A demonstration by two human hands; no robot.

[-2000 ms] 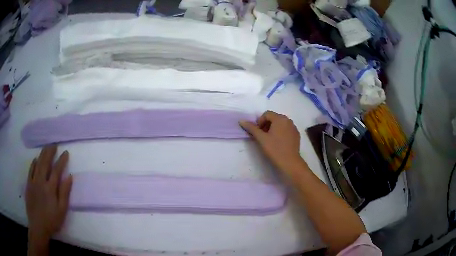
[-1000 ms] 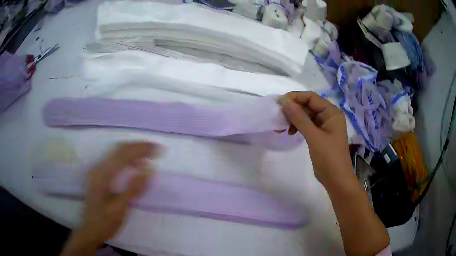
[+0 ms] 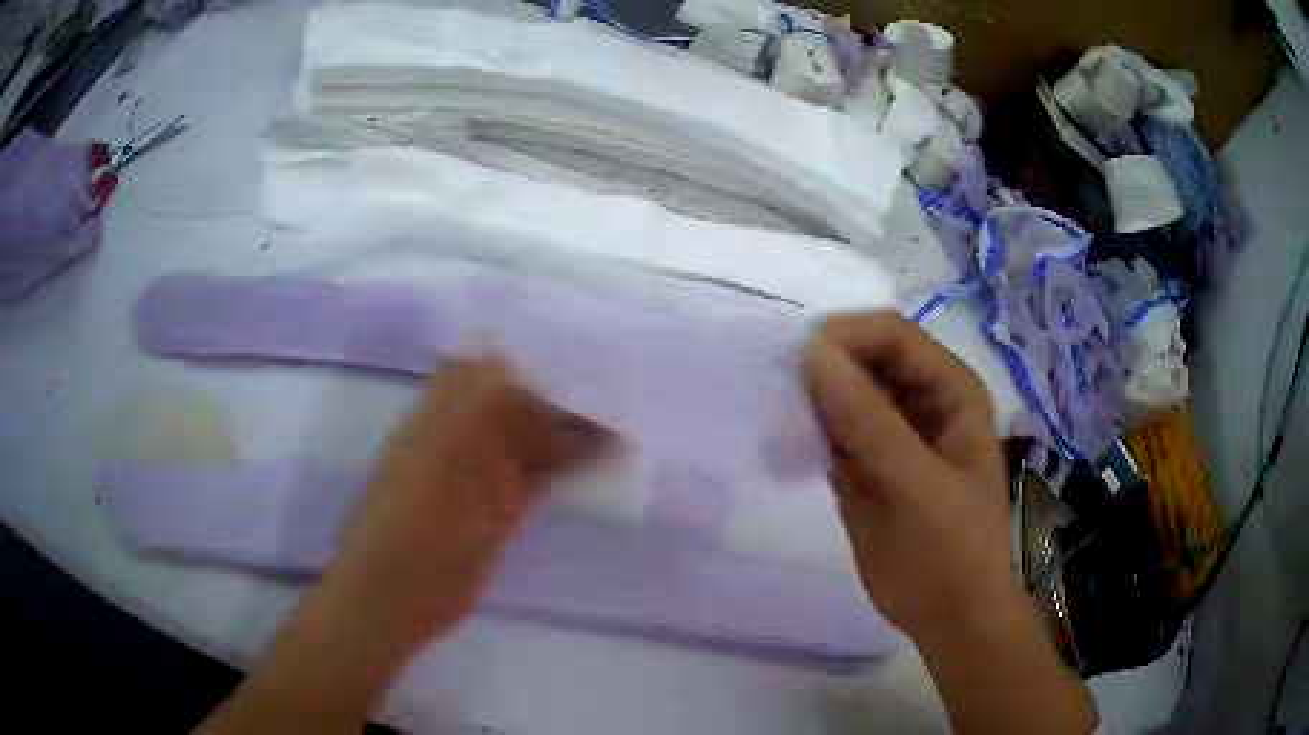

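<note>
My right hand (image 3: 919, 460) pinches the right end of a sheer lilac strip (image 3: 689, 381), raised over the table between the two lilac stacks. My left hand (image 3: 467, 481) is blurred, at the strip's lower left part, with fingers bent; its exact hold is hidden by blur. The far lilac stack (image 3: 237, 319) lies flat behind, its right part covered by the raised strip. The near lilac stack (image 3: 704, 596) lies flat closest to me, partly behind my left hand and forearm.
White strips (image 3: 546, 216) and a large white stack (image 3: 603, 79) lie beyond. Scissors (image 3: 144, 141) and a lilac heap (image 3: 43, 216) are at left. Blue-edged lilac pieces (image 3: 1041, 302), a dark iron (image 3: 1105, 582) and a yellow-orange bundle (image 3: 1177, 481) are at right.
The right hand first lifted the strip's end from the far stack, then brought it slightly nearer. The left hand left the near stack's left end and moved right to the strip. The view has shifted.
</note>
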